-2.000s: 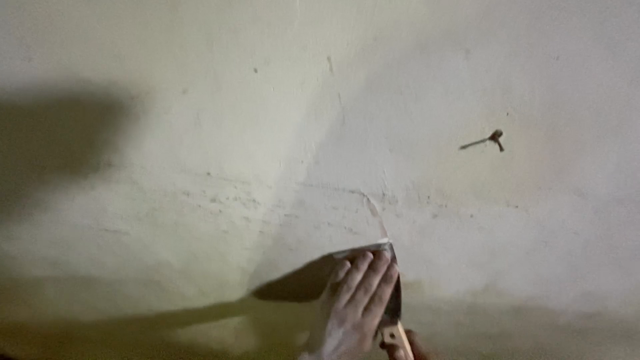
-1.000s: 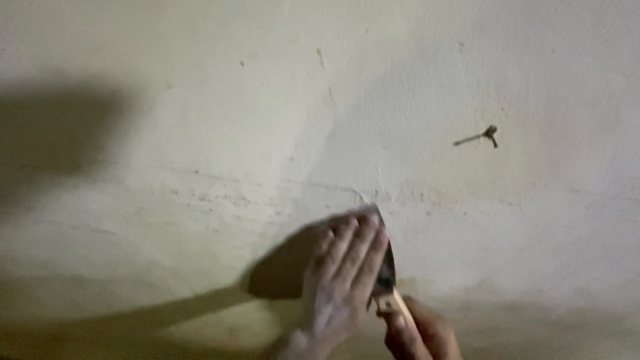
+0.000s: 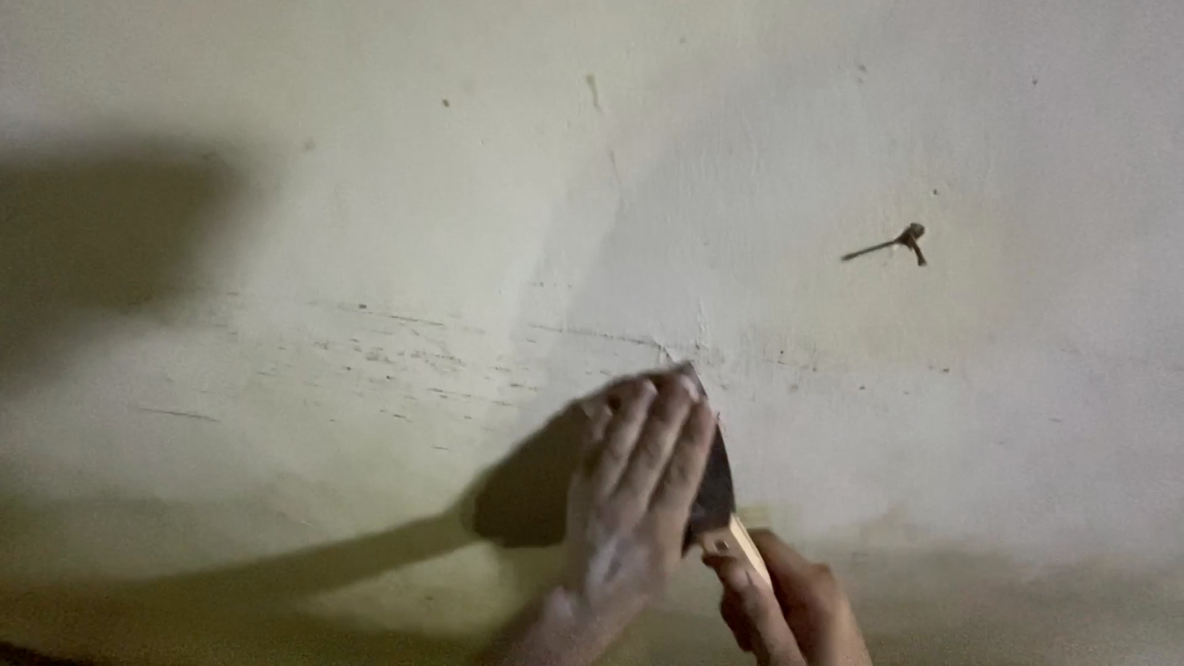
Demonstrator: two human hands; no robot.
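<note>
My right hand [image 3: 795, 597] grips the light wooden handle of a metal putty knife [image 3: 717, 476] at the lower middle of the view. The blade points up and a little left against a pale painted wall [image 3: 462, 231]. My left hand [image 3: 638, 481] lies flat over the blade's left part, its fingers close together and pointing up, so much of the blade is hidden. The blade's visible upper corner is near a short crack with raised paint [image 3: 671, 351]. Thin dark scratches [image 3: 398, 361] run across the wall to the left of my hands.
A rusty nail [image 3: 911, 236] with a thin metal piece sticks out of the wall at the upper right. Dark shadows fall on the wall at the far left and below my left hand. Small pits and marks dot the surface.
Between two seconds and one second ago the putty knife and both hands moved up the wall, and the blade tilted left. More of my right hand shows now.
</note>
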